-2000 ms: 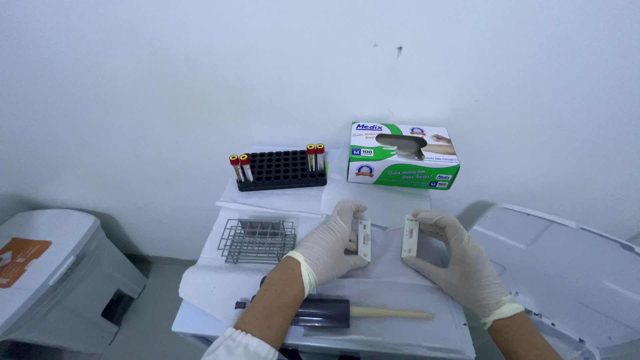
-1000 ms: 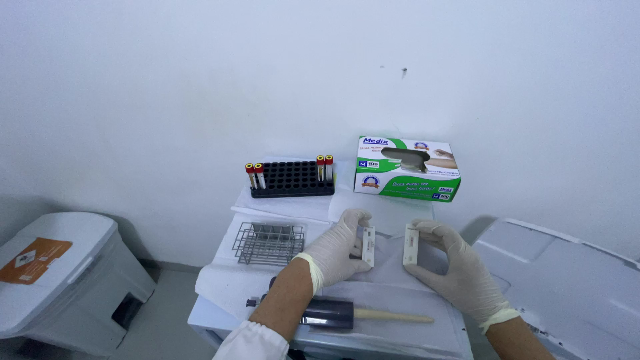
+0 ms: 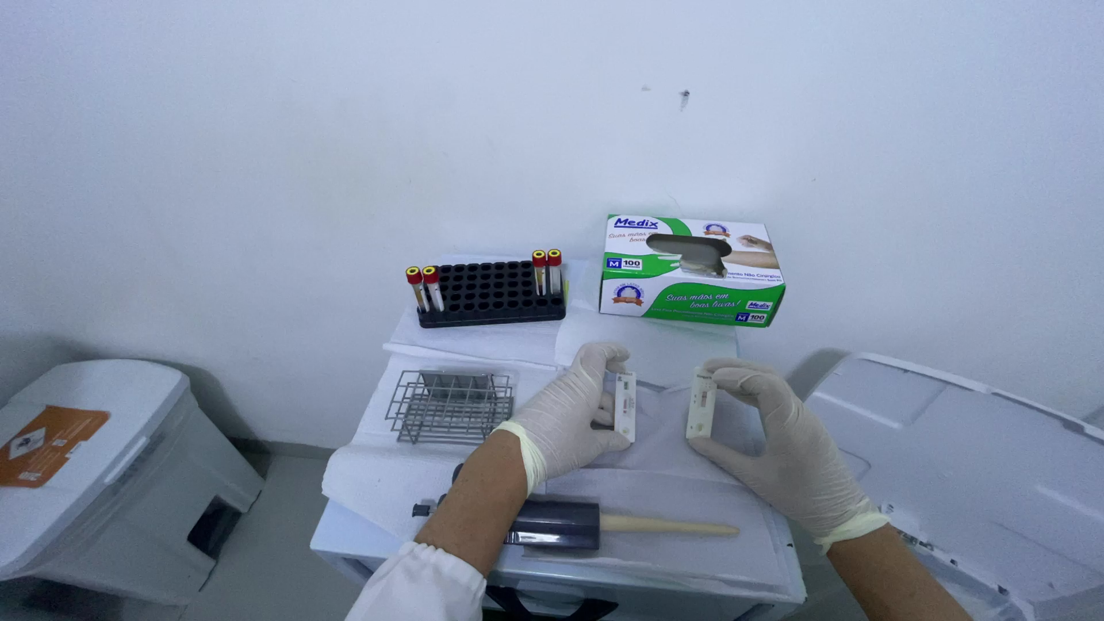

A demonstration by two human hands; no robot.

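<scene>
Both hands wear pale latex gloves. My left hand (image 3: 573,418) grips a white rapid test cassette (image 3: 625,407) by its ends, thumb below and index finger above. A second white test cassette (image 3: 701,402) is held the same way in my right hand (image 3: 776,440). The two cassettes stand upright and apart, their faces with small windows turned toward me. Under my left forearm lies a dark-bodied pipette-like tool (image 3: 556,524) with a long cream tip (image 3: 668,524) pointing right. A wire rack (image 3: 448,405) is just left of my left hand.
Behind the hands, a black tube rack (image 3: 496,293) holds several red-and-yellow-capped tubes (image 3: 432,289). A Medix glove box (image 3: 694,272) is at its right. Paper sheets (image 3: 362,474) cover the small white table (image 3: 345,536). A white bin (image 3: 129,483) stands left, a large white lid (image 3: 975,466) right.
</scene>
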